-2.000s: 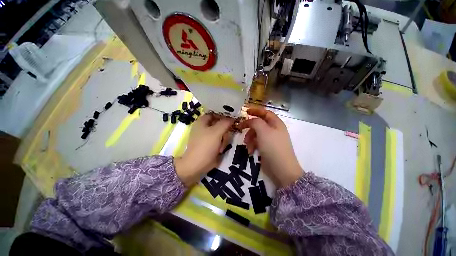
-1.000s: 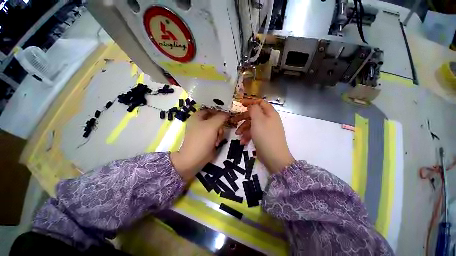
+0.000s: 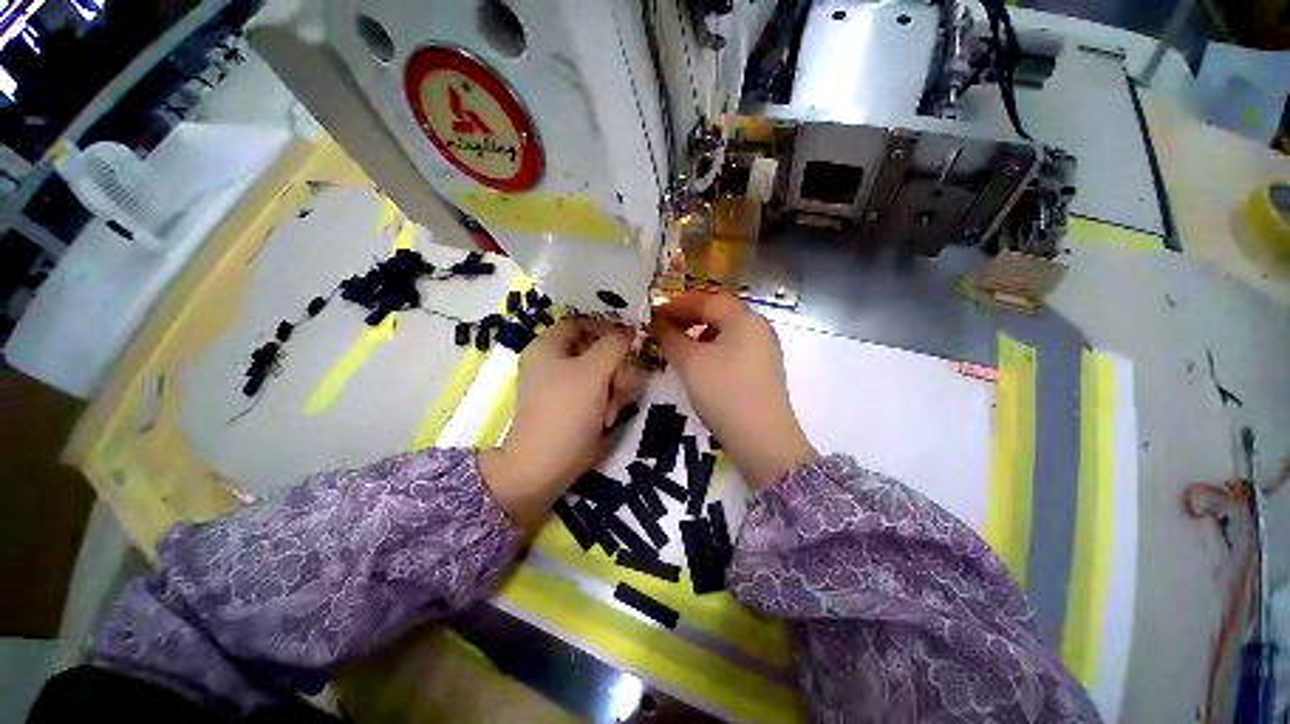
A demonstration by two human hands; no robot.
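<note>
My left hand (image 3: 569, 396) and my right hand (image 3: 724, 371) meet at the needle area (image 3: 662, 300) of the white sewing machine head (image 3: 566, 135). The fingertips of both hands are bent close together there. Whatever they pinch is too small and hidden to make out. A loose pile of flat black strips (image 3: 640, 498) lies on the white sheet (image 3: 877, 424) just below and between my hands. Black sewn pieces (image 3: 385, 286) lie in a cluster left of the machine head, joined by thin dark thread, with several more close to my left hand.
A metal mechanism (image 3: 905, 184) stands behind and right of the needle. Yellow and grey tape (image 3: 1054, 495) runs along the sheet's right side. A screwdriver (image 3: 1253, 665), reddish cord (image 3: 1219, 498) and a yellow roll (image 3: 1273, 212) lie far right. A white fan-like object (image 3: 116, 184) stands far left.
Both hands stay at the needle area. My right fingers have shifted slightly and bent in closer to the needle. The camera view has moved a little. The strips look unmoved.
</note>
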